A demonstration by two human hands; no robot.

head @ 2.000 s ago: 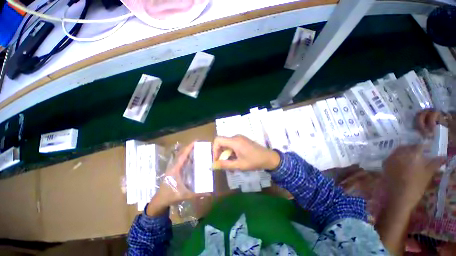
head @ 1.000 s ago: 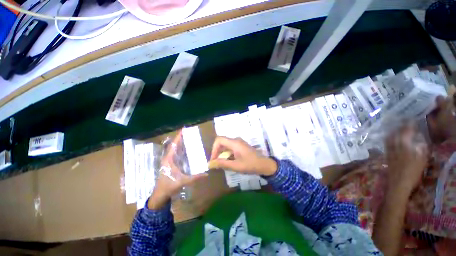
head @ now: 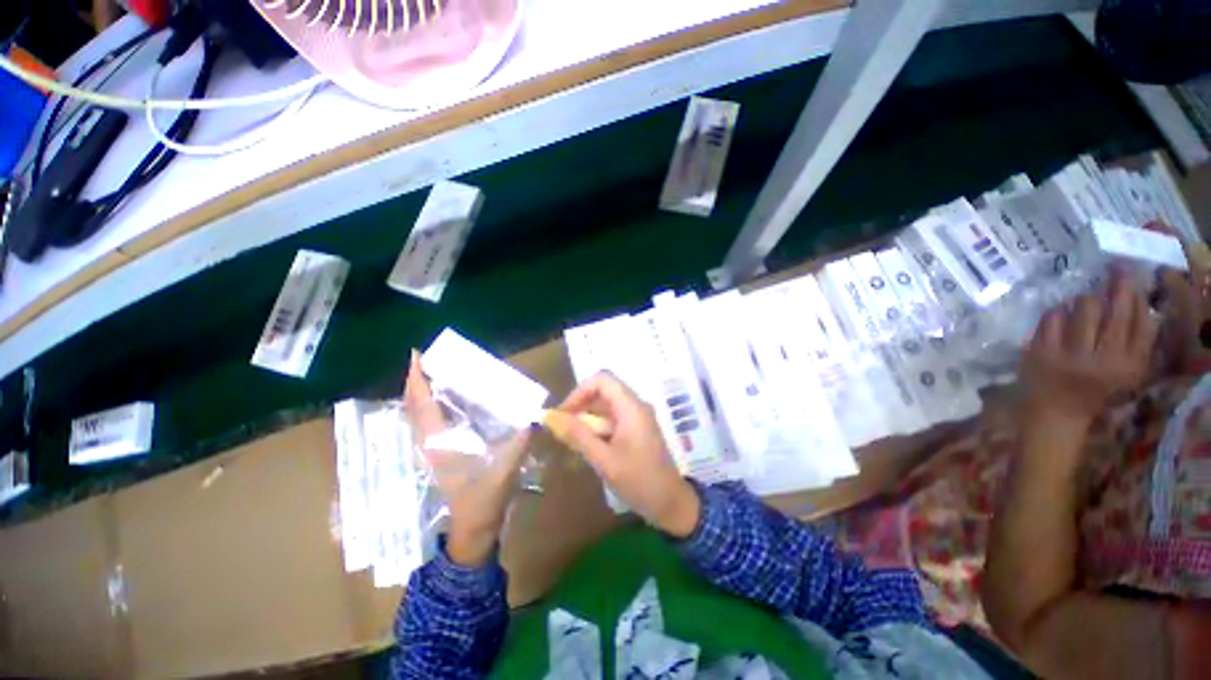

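A small white product box [head: 485, 377] is held tilted in front of me, its upper end pointing away to the left. My left hand [head: 465, 458] grips it from the left and below, with a crinkly clear plastic bag [head: 458, 441] around its lower part and under the fingers. My right hand [head: 614, 438] has pale yellow finger covers and pinches at the box's lower right corner. Whether it holds film or the box edge is too small to tell. Several bagged boxes [head: 379, 492] lie side by side on the cardboard left of my left hand.
A row of boxes [head: 797, 359] lies overlapped to the right. Another person's hand [head: 1096, 339] works with a box at far right. The green conveyor belt [head: 558, 239] carries spaced boxes beyond the cardboard sheet [head: 239, 545]. A slanting metal support [head: 830, 146] and pink fan [head: 399, 40] stand beyond.
The held box has turned from nearly upright to tilted, its near end swung right towards my right hand. Boxes on the belt have shifted left in view. The neighbour's bagged box has been lowered.
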